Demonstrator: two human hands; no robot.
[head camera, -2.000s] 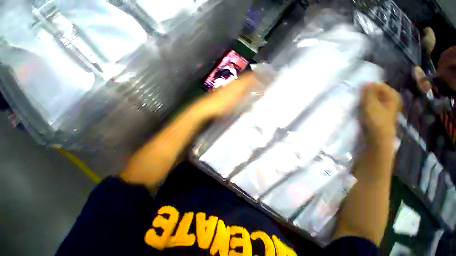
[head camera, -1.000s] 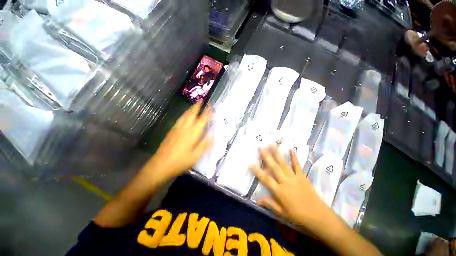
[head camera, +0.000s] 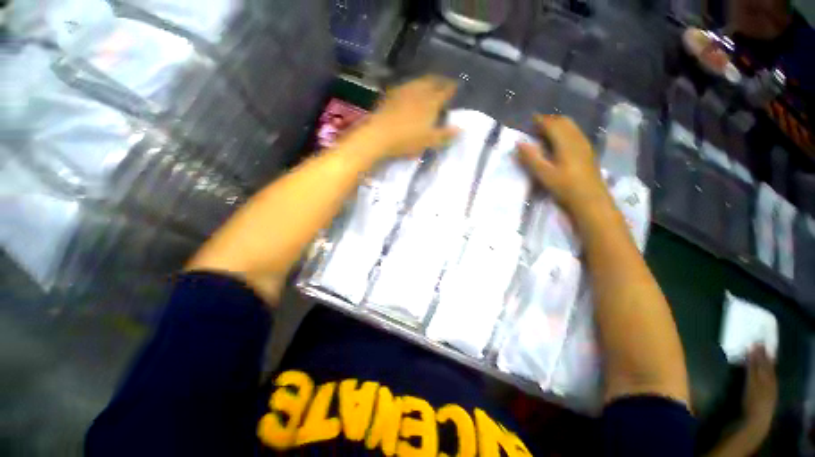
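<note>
A clear blister tray (head camera: 398, 323) lies in front of me with white bagged products (head camera: 474, 286) in two rows of pockets. My left hand (head camera: 415, 116) is at the tray's far left corner, fingers spread over the upper ends of the pouches. My right hand (head camera: 561, 161) is over the far row right of the middle, thumb and fingers apart. Both hands are somewhat blurred, and I see nothing held in either. My hands and right forearm hide some pouches of the far row and the right side.
A tall tray stack (head camera: 170, 178) with white pouches stands at left. A smartphone (head camera: 335, 123) lies partly behind my left forearm. Dark-looking trays (head camera: 527, 89) lie beyond and at right. Another person's hand (head camera: 760, 393) touches a white sheet (head camera: 749, 328) on the green surface at right.
Both my hands have moved from the near part of the tray to its far edge. The tray shows slightly further left. Another person's hand has appeared at the white sheet.
</note>
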